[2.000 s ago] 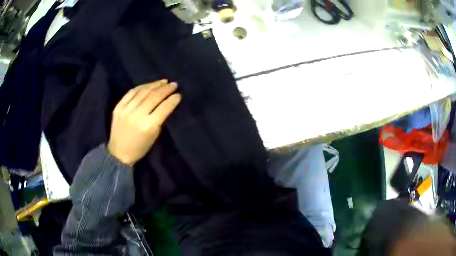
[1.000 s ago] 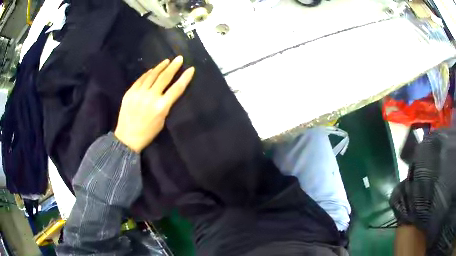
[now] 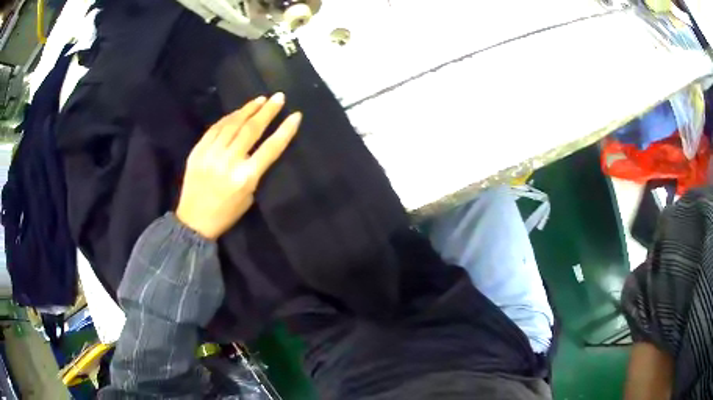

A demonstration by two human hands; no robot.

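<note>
Large black garment panels lie over the left part of the white sewing table and hang over its front edge onto the wearer's lap. Their upper end lies at the machine's presser foot area. My left hand lies flat on the black cloth, palm down, fingers slightly apart, holding nothing. The thumb is not clearly seen. My right hand is not in view.
Navy garment pieces hang at the left. Another person's striped sleeve and bare arm are at the lower right. A red bag and a dark object are at the right. A yellow item is at the lower left.
The view has shifted, and the scissors have left the picture. My left hand has slid slightly up over the cloth. The other person's sleeve has come into view at the right.
</note>
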